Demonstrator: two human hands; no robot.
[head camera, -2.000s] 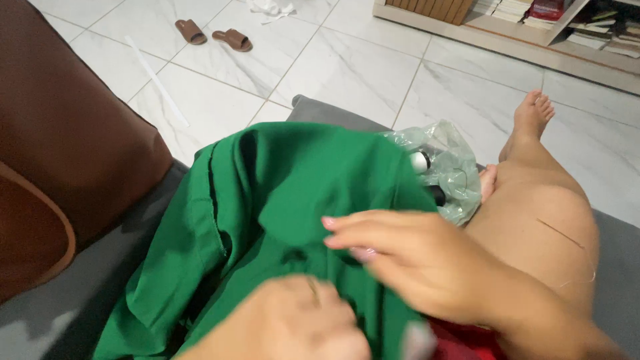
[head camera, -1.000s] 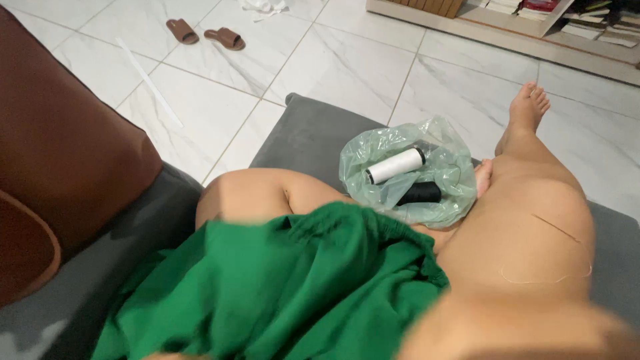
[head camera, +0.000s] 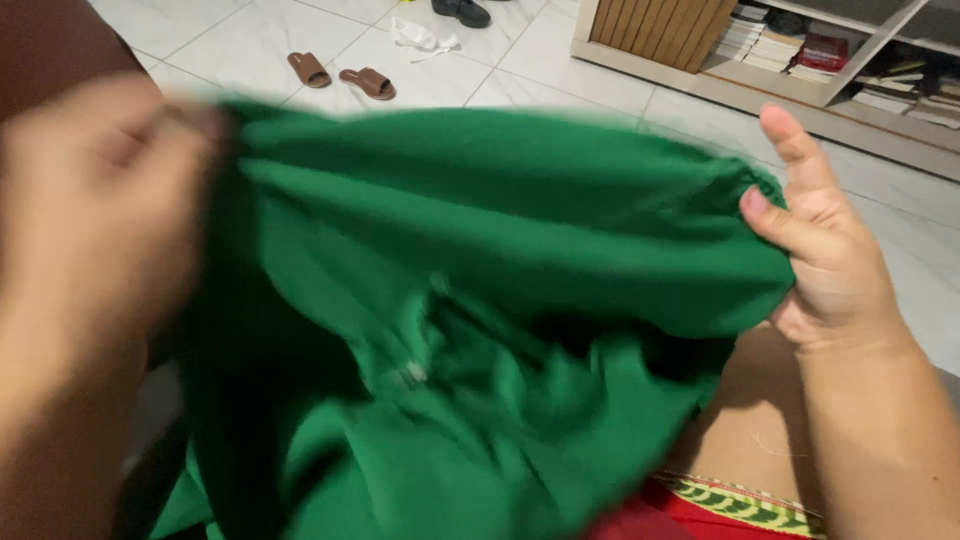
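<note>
A green cloth garment (head camera: 480, 225) is stretched up between my two hands, with folds and a dark opening below its upper edge. My left hand (head camera: 112, 195), blurred by motion, grips its upper left end. At the right, my right hand (head camera: 832, 232) pinches the gathered upper right corner between thumb and fingers. A small pale spot, too blurred to name, shows on the cloth's middle. Under the garment at the lower right lie red fabric (head camera: 675, 517) and a patterned yellow and green band (head camera: 742, 506). The cloth hides most of my lap.
Brown slippers (head camera: 367, 82), a crumpled white item (head camera: 424, 36) and a black shoe (head camera: 461, 10) lie on the tiled floor (head camera: 517, 90). A low cabinet (head camera: 660, 30) with books (head camera: 817, 56) stands at the back right. Something brown (head camera: 60, 45) rises at the upper left.
The green garment, lying low over my lap one second ago, is now raised and spread between both hands. It covers the place where the plastic bag with thread spools showed.
</note>
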